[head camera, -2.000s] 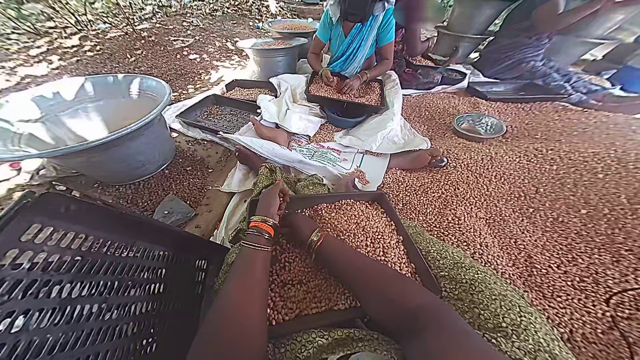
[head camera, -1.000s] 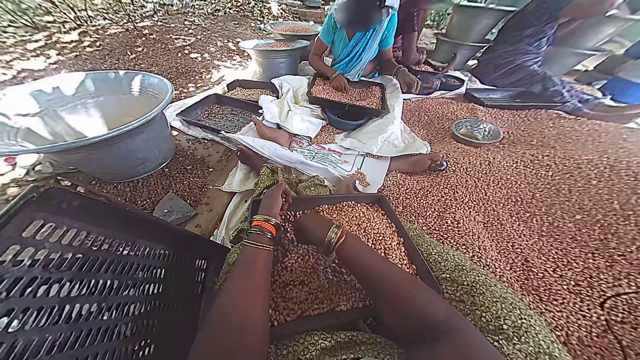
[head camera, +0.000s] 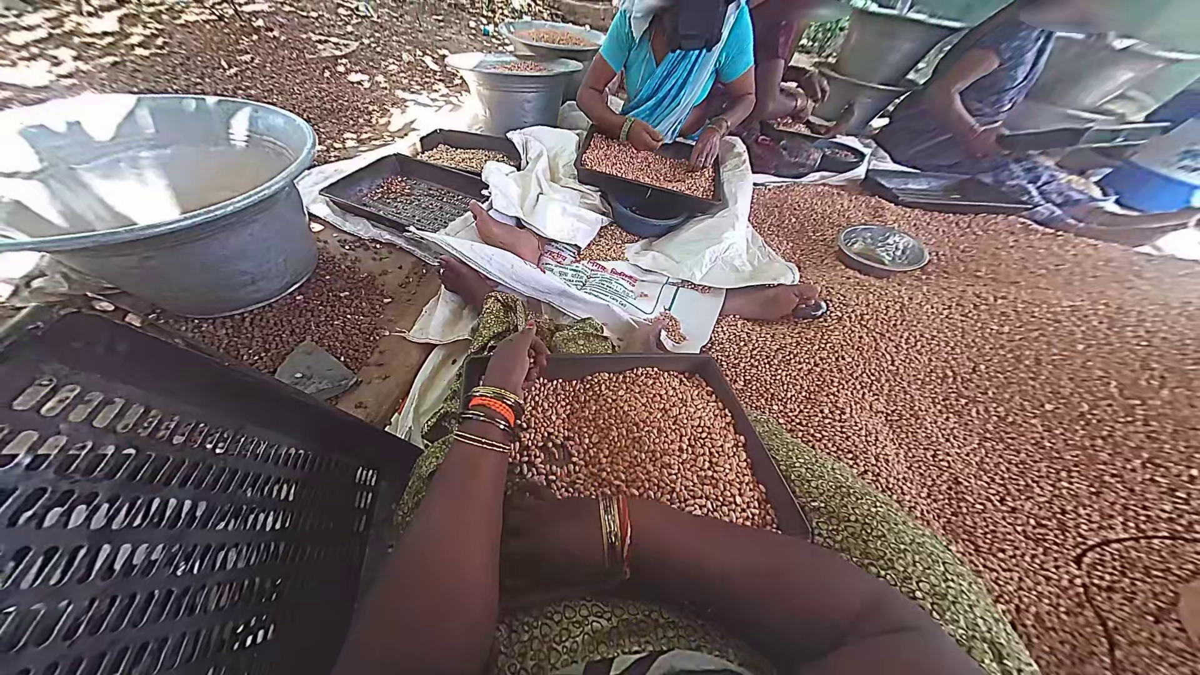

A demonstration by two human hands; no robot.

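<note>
A shallow dark tray (head camera: 764, 450) filled with reddish-brown nuts or kernels (head camera: 656, 436) rests on my lap over patterned green cloth. My left hand (head camera: 517, 361), with orange and gold bangles at the wrist, is at the tray's far left corner; its fingers are bent, and what they hold cannot be made out. Lower down, my right hand (head camera: 539, 525) reaches across the near left part of the tray. Its fingers are mostly hidden behind my left forearm and in shadow.
A perforated black plastic crate (head camera: 187, 487) leans at my left, below a large metal tub (head camera: 216, 244). Opposite sits a person with a tray (head camera: 717, 187) of kernels. A small metal bowl (head camera: 881, 251) lies on the spread kernels (head camera: 937, 375) at right. More people sit behind.
My right hand has moved from the tray's far left part toward its near left part. My left hand has stayed at the far left corner.
</note>
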